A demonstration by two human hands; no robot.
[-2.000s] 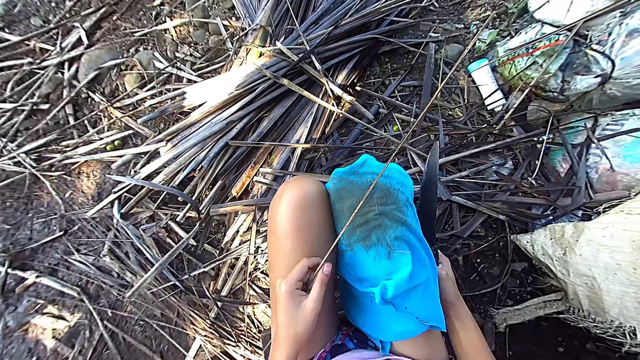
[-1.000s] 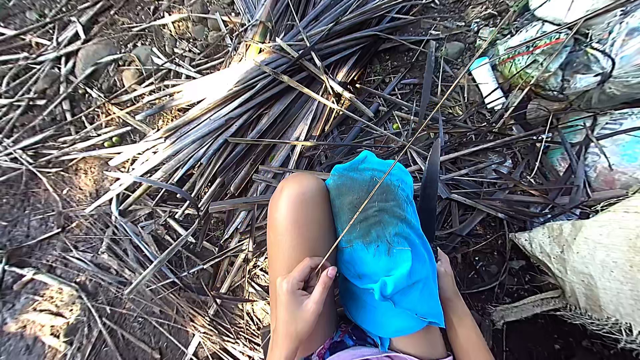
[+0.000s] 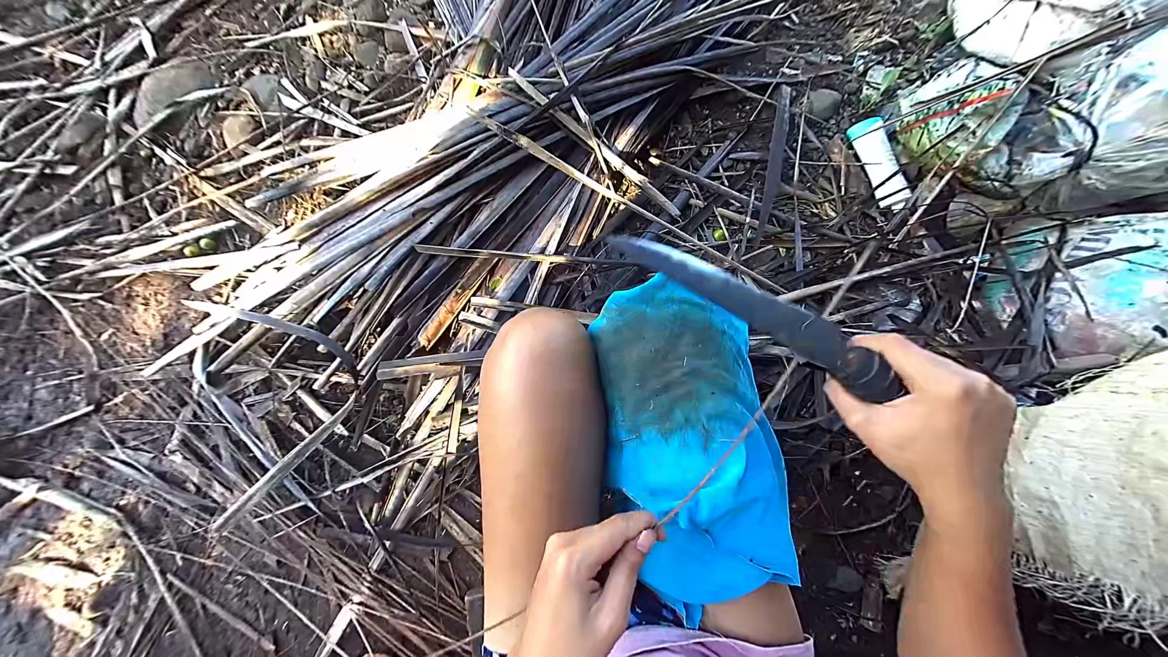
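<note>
My left hand [image 3: 598, 579] pinches a thin brown palm-leaf midrib [image 3: 721, 464] between thumb and fingertips, in front of my lap. The midrib slants up to the right and passes below the knife. My right hand [image 3: 926, 411] grips the dark handle of a large curved knife [image 3: 730, 297]. Its blade points up and left, above the far edge of a blue cloth [image 3: 703, 511] draped over my right thigh. The cloth has a dark soiled patch near the knee. My bare left knee [image 3: 538, 365] is beside it.
A pile of dry palm leaves [image 3: 474, 155] lies ahead. Loose strips and stones [image 3: 173, 91] cover the ground at left. Plastic bags [image 3: 1113, 119] and a white tube-like container [image 3: 879, 162] lie at upper right. A pale woven sack [image 3: 1095, 474] lies right of my forearm.
My right hand has come up from beside my right thigh with the knife, which stood upright beside the cloth before. My left hand still pinches the midrib.
</note>
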